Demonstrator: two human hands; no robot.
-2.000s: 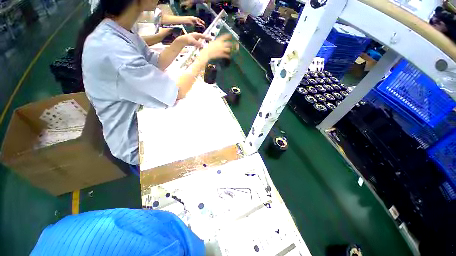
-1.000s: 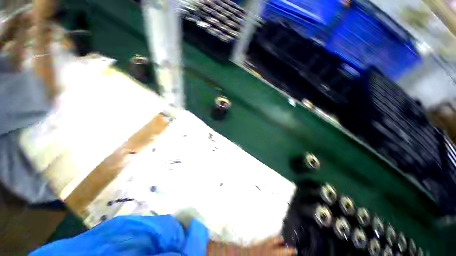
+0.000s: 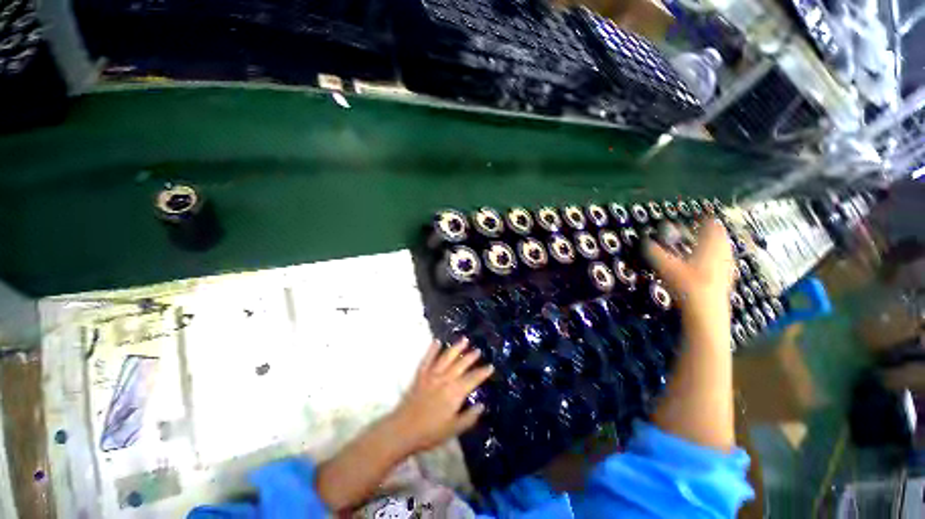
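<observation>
A large glossy black tray point(image 3: 568, 370) lies beside the white worktop. Its two far rows and part of its right side hold black cylindrical units point(image 3: 464, 264) with silver rings on top. The nearer pockets at left and middle are empty. My left hand point(image 3: 443, 393) lies at the tray's left edge, palm down, fingers apart, holding nothing visible. My right hand point(image 3: 700, 266) is over the filled units at the right, slightly blurred; whether its fingers grip a unit cannot be told. A single unit point(image 3: 179, 203) stands on the green belt at the left.
The green conveyor belt point(image 3: 304, 152) runs behind the tray and the white worktop point(image 3: 294, 345). A phone-like rectangle point(image 3: 130, 401) shows on the worktop. Dark stacked trays point(image 3: 487, 51) stand beyond the belt. A blue object point(image 3: 804, 302) and a cardboard box point(image 3: 776, 380) are at the right.
The view has swung right, away from the neighbouring person, to the tray. Both my hands are now in full view; a second ago only part of one hand showed at the bottom edge.
</observation>
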